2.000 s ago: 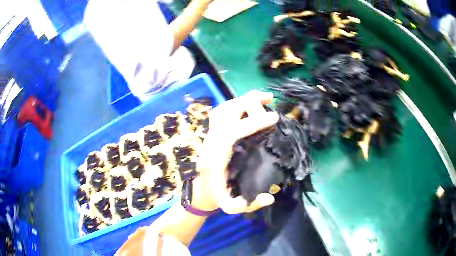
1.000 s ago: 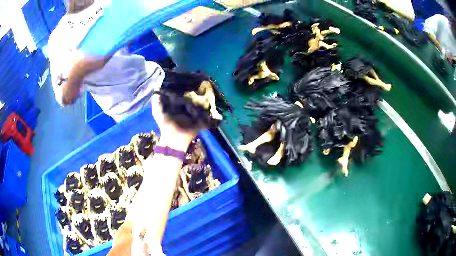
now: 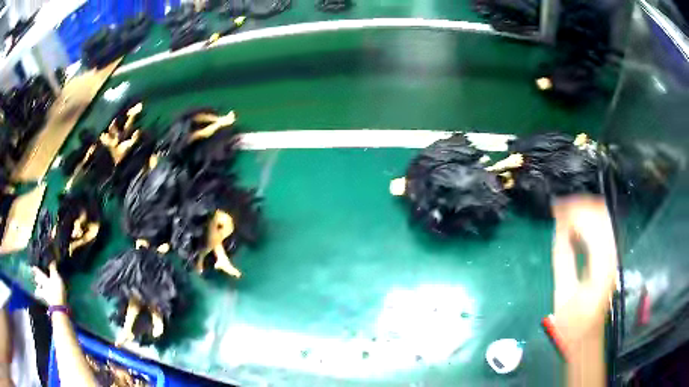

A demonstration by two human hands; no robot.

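Black feathery figures with pale limbs lie on the green surface: a cluster [image 3: 155, 196] at left, one [image 3: 457, 189] right of centre and one [image 3: 548, 170] beside it at right. My left hand [image 3: 49, 287], small at the far left edge with a purple wristband, is at the lower edge of a dark piece [image 3: 43, 238]; whether it grips is unclear. My right hand [image 3: 582, 261] is blurred, reaching up just below the right figure; its fingertips overlap the figure's lower edge and its grip is unclear. A white rounded object [image 3: 504, 355] lies near the front edge.
A blue crate [image 3: 147, 372] is at the lower left, mostly cut off. Tan cardboard [image 3: 64, 125] is at the far left. A clear screen [image 3: 653, 227] borders the right. A red item [image 3: 554, 332] shows by my right wrist. More black pieces [image 3: 121, 38] lie beyond the white strip.
The view has swung right, bringing the right-hand figures, screen and my right hand into view. My left hand, earlier holding a figure over the crate, is now at the far left edge.
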